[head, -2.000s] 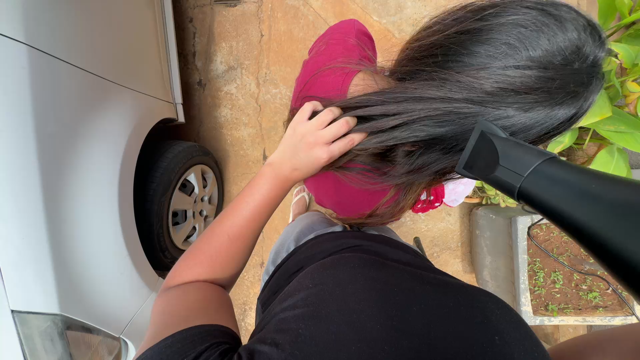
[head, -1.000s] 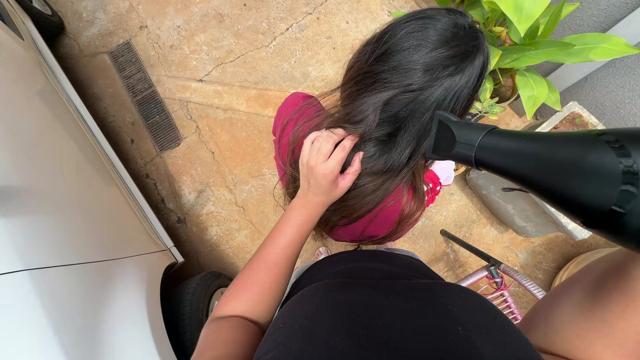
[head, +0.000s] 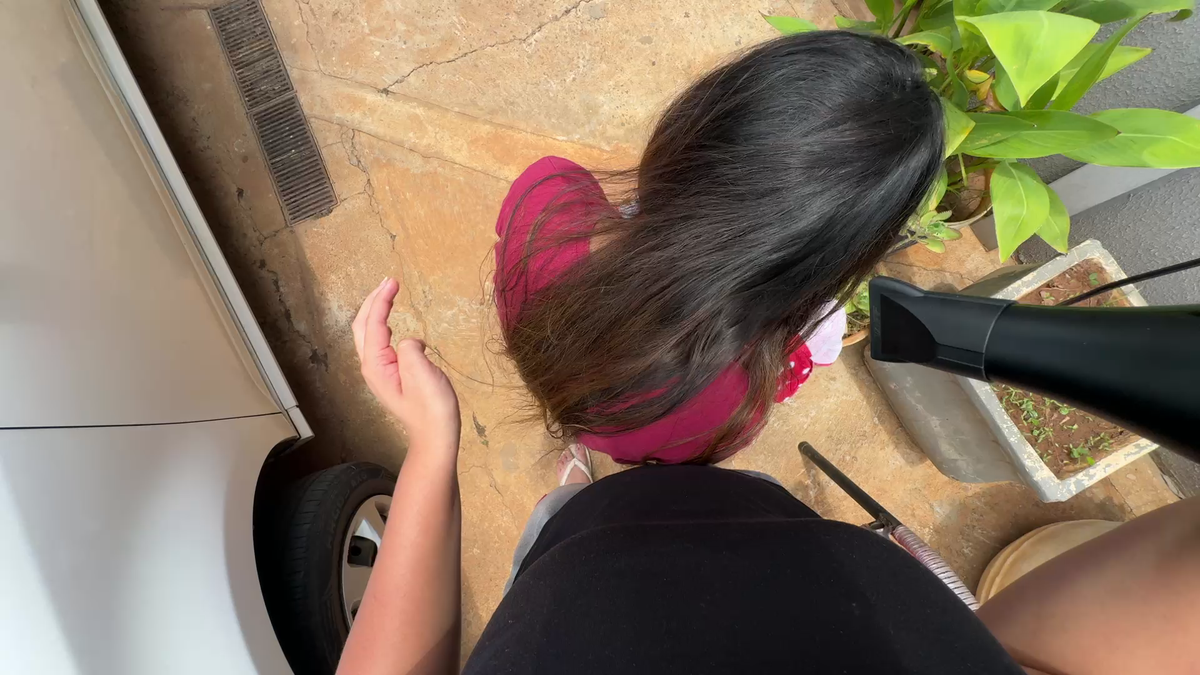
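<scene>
My left hand (head: 409,375) is raised to the left of a seated person's long dark hair (head: 741,216), apart from it, its fingers slightly curled and holding nothing. The hair hangs loose over the person's magenta top (head: 544,220). A black hair dryer (head: 1059,352) with a flat nozzle comes in from the right edge, its nozzle pointing left toward the hair with a gap between them. Its handle is out of view, and so is my right hand; only part of my right arm shows at the lower right.
A silver car (head: 122,281) with its wheel (head: 347,553) stands along the left. A floor drain grate (head: 272,112) lies near it. Leafy potted plants (head: 1022,131) and a concrete planter (head: 1059,483) are at the right. A chair's metal tube (head: 848,483) and a round tan object (head: 1041,553) are below.
My left hand has let go of the hair and moved left, away from it. The hair dryer's nozzle has drawn back to the right from the hair. The view has turned.
</scene>
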